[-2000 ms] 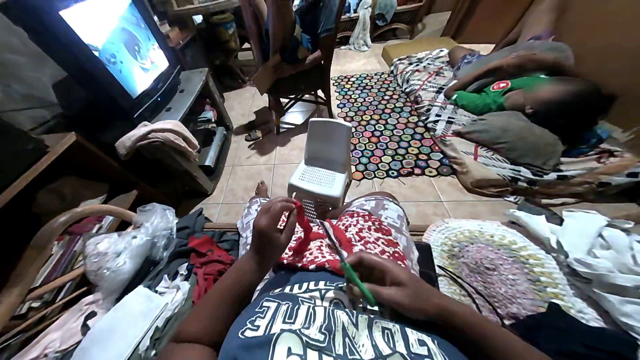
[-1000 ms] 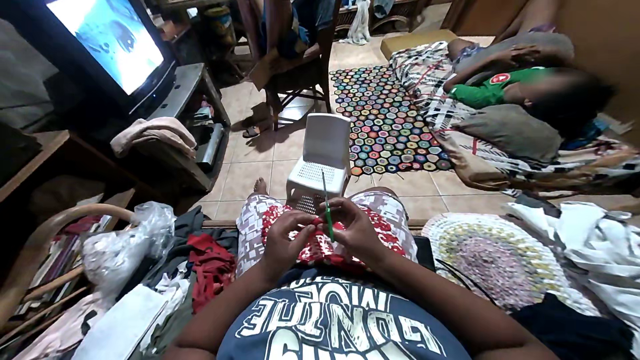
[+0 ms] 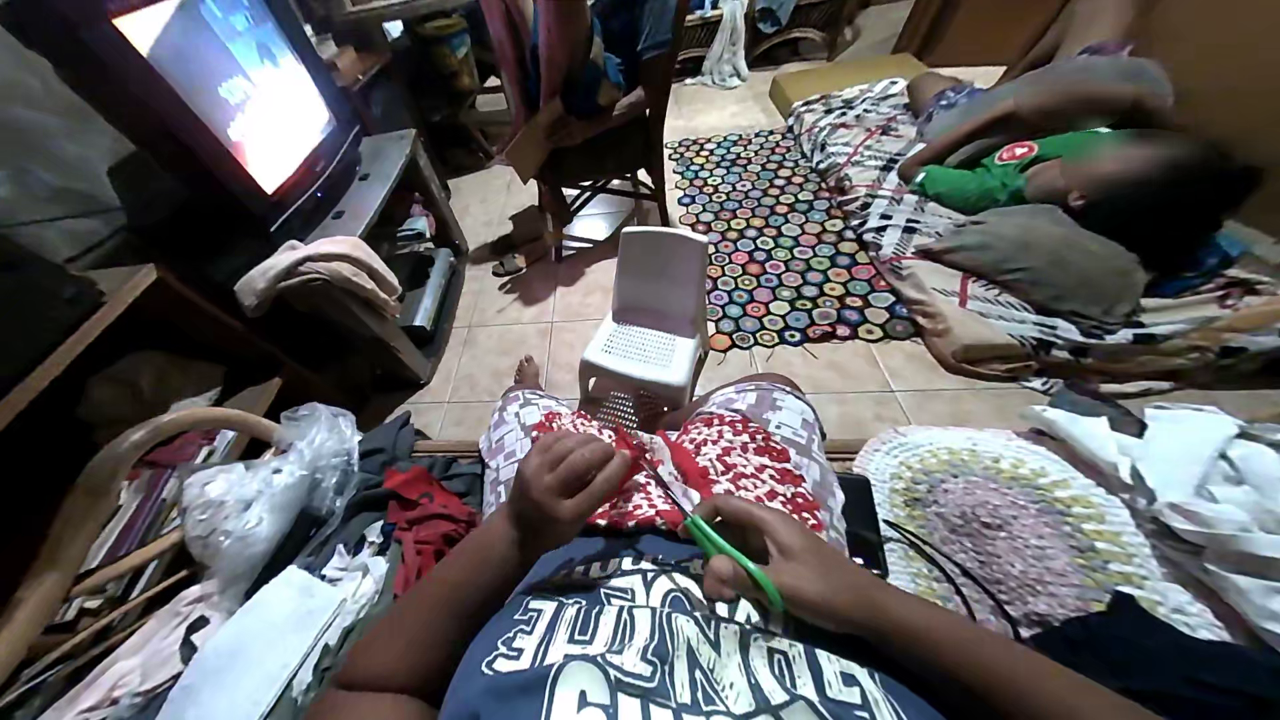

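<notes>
Across my lap lies a red and white knotted fabric piece (image 3: 745, 465). My left hand (image 3: 568, 488) has its fingers closed on a red fabric strip (image 3: 632, 443) over the left part of it. Scissors with green handles (image 3: 735, 560) are in my right hand (image 3: 775, 560), their blades pointing up and left to the strip. Whether the blades touch the strip I cannot tell. On the left, a crumpled red cloth (image 3: 425, 520) rests among other fabric.
A small white plastic chair (image 3: 655, 290) stands before my knees. At my right are a round rag rug (image 3: 985, 520) and white cloth strips (image 3: 1200, 480). A plastic bag (image 3: 260, 500) lies left. A person (image 3: 1040, 170) lies on bedding at the upper right.
One second ago my hands were close together over the lap with the scissors upright between them. My right hand has since moved right and toward my body, and the scissors now slant.
</notes>
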